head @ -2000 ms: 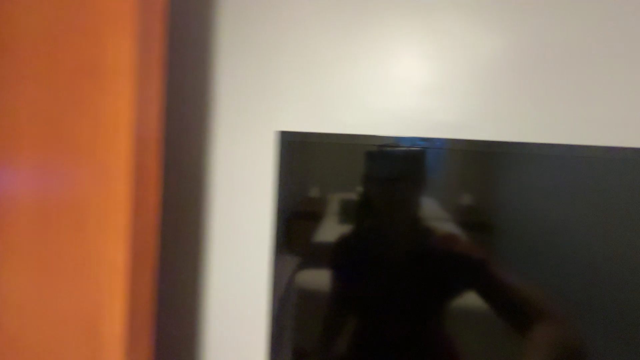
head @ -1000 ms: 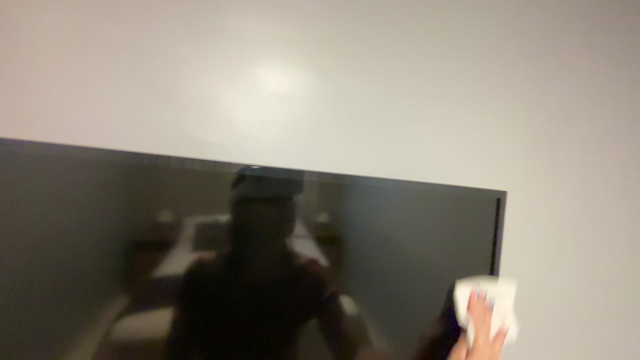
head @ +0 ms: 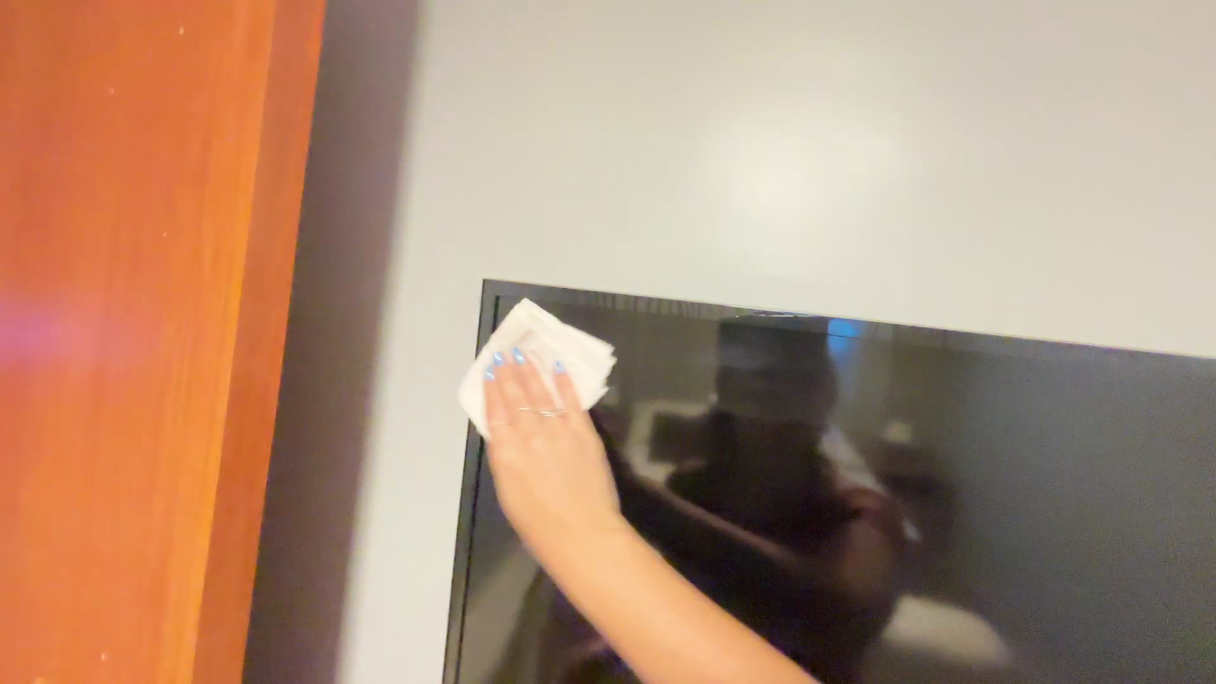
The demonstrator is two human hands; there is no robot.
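Observation:
My right hand point(head: 546, 437), with light blue nails and thin rings, holds a folded white cloth or paper wipe point(head: 570, 356) flat under its fingers. It presses the wipe on the upper left corner area of a black flat-screen television point(head: 1073, 475), over the left frame edge. The forearm reaches in from the bottom of the view, across the glossy screen. A dark reflection of a person shows in the screen. My left hand is not in view.
A pale wall point(head: 608, 161) lies behind and above the television. At the left stands an orange-brown wooden panel point(head: 123, 332), with a dark shadowed strip point(head: 332, 332) between it and the pale wall.
A second ago my right hand was with the wipe at the television's right edge; now it is at the upper left corner. The view has swung left.

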